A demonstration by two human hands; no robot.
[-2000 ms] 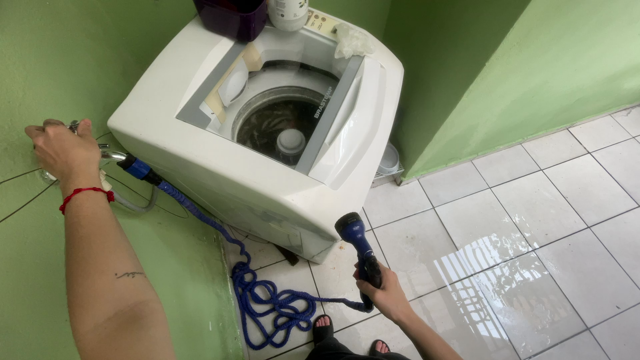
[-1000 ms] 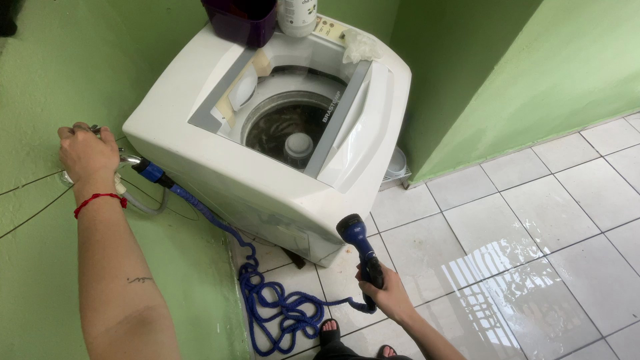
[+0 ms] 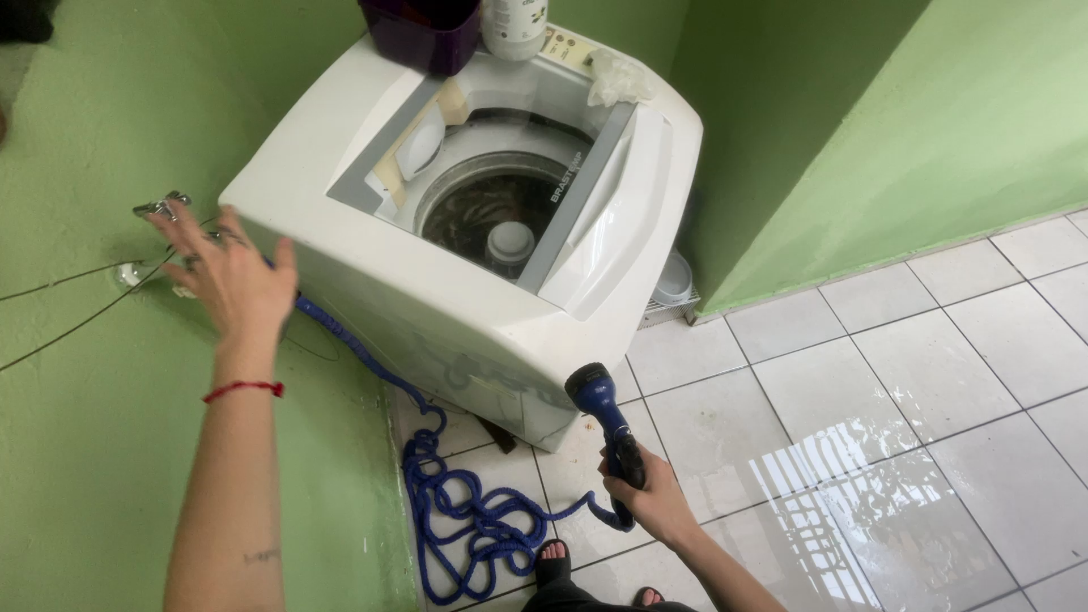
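Observation:
My left hand (image 3: 234,276), with a red cord bracelet at its wrist, is spread open by the wall beside a chrome faucet handle (image 3: 161,206); it covers most of the faucet and the hose connector. My right hand (image 3: 650,497) grips the black handle of a blue hose spray nozzle (image 3: 597,395), its head tilted up and to the left. From the nozzle a blue fabric-covered hose (image 3: 476,518) runs into loose coils on the floor, then up along the wall to behind my left hand.
A white top-loading washing machine (image 3: 408,280) stands against the green wall, its drum visible through the lid. On top are a purple plastic container (image 3: 433,42), a white bottle (image 3: 514,30) and a crumpled plastic bag (image 3: 619,78). The tile floor (image 3: 858,450) looks wet. My sandaled feet are below.
My left hand has come off the faucet handle and moved right, its fingers now spread. My right hand still holds the spray nozzle.

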